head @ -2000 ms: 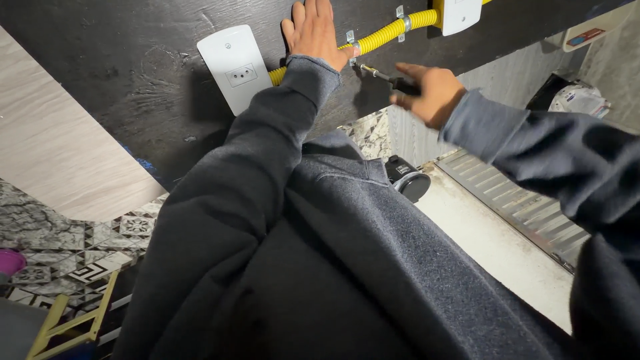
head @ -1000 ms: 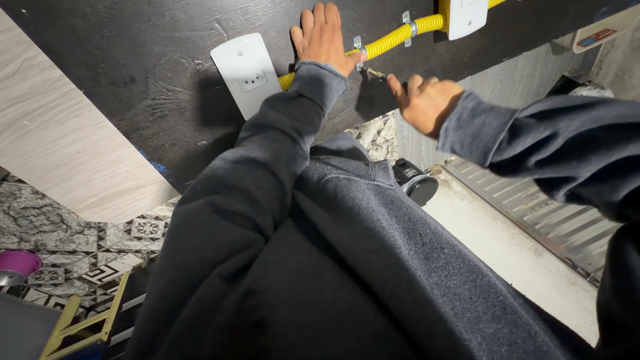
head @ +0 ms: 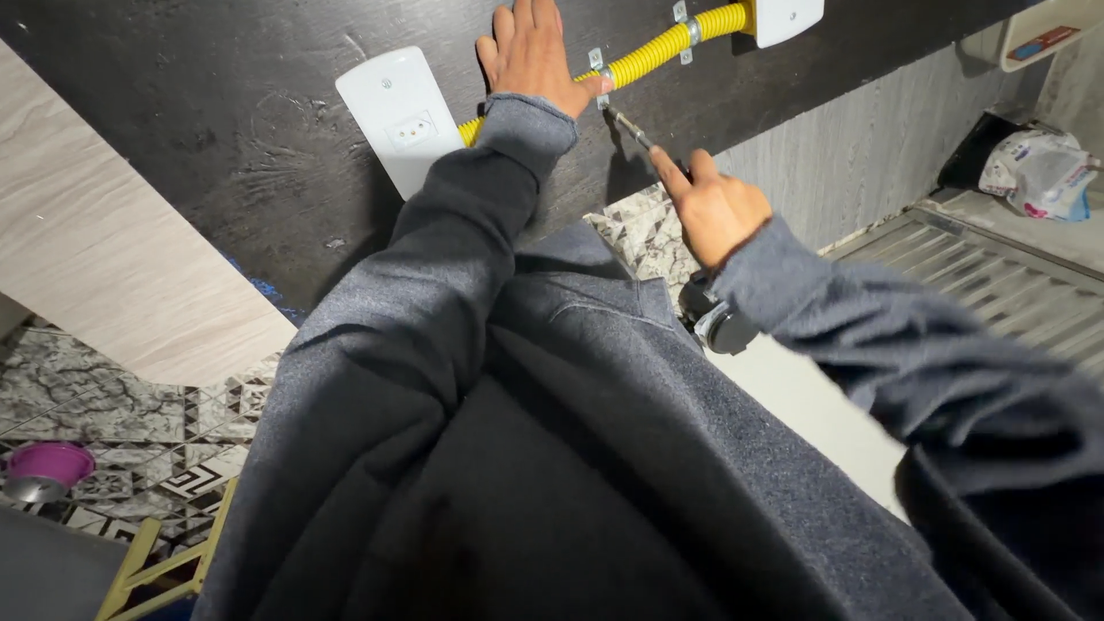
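Note:
A yellow corrugated conduit point(head: 649, 57) runs across a dark board point(head: 250, 112), between a white outlet plate point(head: 401, 121) and another white plate point(head: 789, 17) at the top right. My left hand point(head: 536, 60) lies flat on the board over the conduit, its thumb against a metal conduit clamp point(head: 606, 78). With its fingers around the handle, my right hand point(head: 716, 203) holds a screwdriver point(head: 634, 129), whose tip points at the clamp's lower tab; whether it touches a screw I cannot tell. A second metal clamp point(head: 693, 33) goes around the conduit farther right.
A light wood-look panel point(head: 129, 233) borders the board at left. Below are patterned floor tiles point(head: 78, 379), a pink bowl point(head: 52, 464) and a yellow ladder-like frame point(head: 164, 569). At right are a ribbed metal surface point(head: 983, 259) and a plastic bag point(head: 1039, 172).
My right hand has shifted its hold on the screwdriver, and more of the shaft shows than one second ago. My left hand stays at the conduit.

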